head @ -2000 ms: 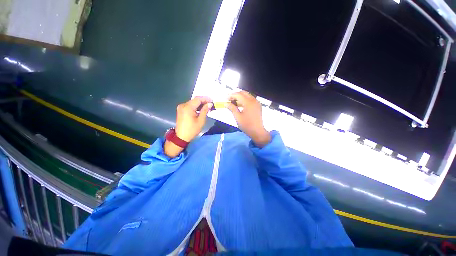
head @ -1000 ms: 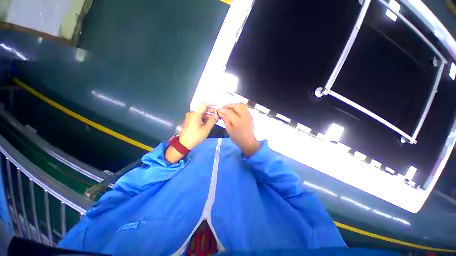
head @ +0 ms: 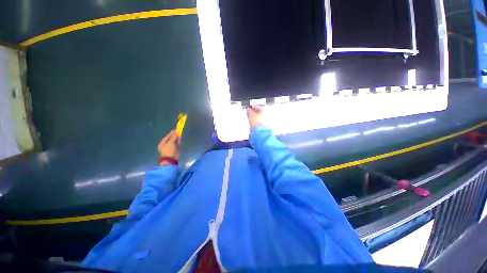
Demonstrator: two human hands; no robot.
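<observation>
A large glossy black panel (head: 275,48) lies in a white foam tray (head: 320,114) in front of me. A row of small white blocks (head: 281,99) runs along its near edge. My left hand (head: 170,145), with a dark red wristband, holds a narrow yellow object (head: 181,125) out over the green floor, left of the tray. My right hand (head: 256,115) is at the panel's near-left edge, over the tray rim, fingertips close together. A tiny dark spot shows at these fingertips; whether it is a held piece is unclear.
A thin silver-white frame (head: 368,50) shows over the panel. Left is a pale board (head: 10,101). Yellow lines (head: 107,20) mark the floor. Right are metal railings (head: 459,205), a pink-handled item (head: 414,187) and a blue cabinet (head: 480,37).
My hands were together over the tray corner and have parted. The left moved left with the yellow object; the right moved to the panel edge. The view has turned to the right.
</observation>
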